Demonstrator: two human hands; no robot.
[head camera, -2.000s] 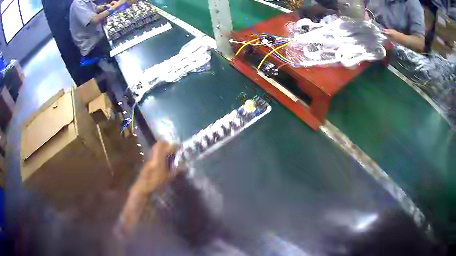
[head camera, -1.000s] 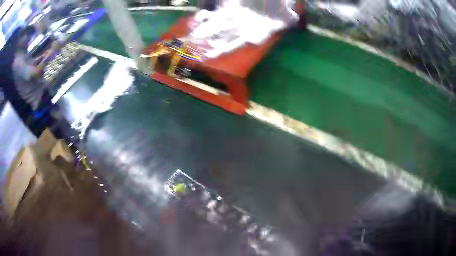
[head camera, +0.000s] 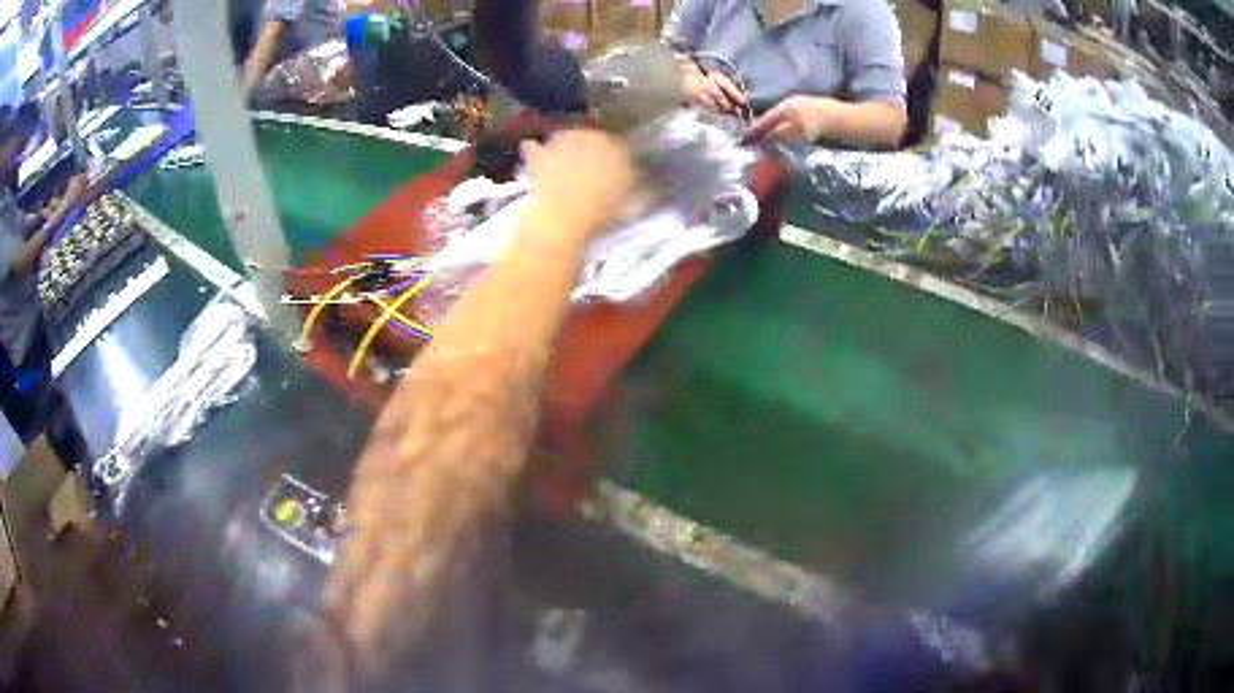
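My left hand (head camera: 582, 176) reaches up and away over the red-orange stand (head camera: 596, 352), at the far part of the white cords (head camera: 636, 264) heaped on it. The hand is blurred and its fingers are partly lost against the cords, so its grip cannot be told. Brown, blue and yellow cord wire ends (head camera: 386, 309) stick out at the stand's left side. A power strip housing (head camera: 320, 539) with a yellow spot (head camera: 287, 512) lies on the dark bench at lower left; my forearm hides its rest. My right hand is not in view.
The green conveyor belt (head camera: 812, 406) runs behind a worn white rail (head camera: 717, 548). A post (head camera: 237, 176) stands left of the stand. Bagged cords (head camera: 190, 379) and more housings (head camera: 108, 314) lie at left. Another person (head camera: 846, 68) works across the belt beside heaped cords (head camera: 1083, 190).
The view has swung right and up. My left hand, at the housing's near end two seconds ago, now reaches over the stand. The housing now shows at lower left, mostly behind my forearm.
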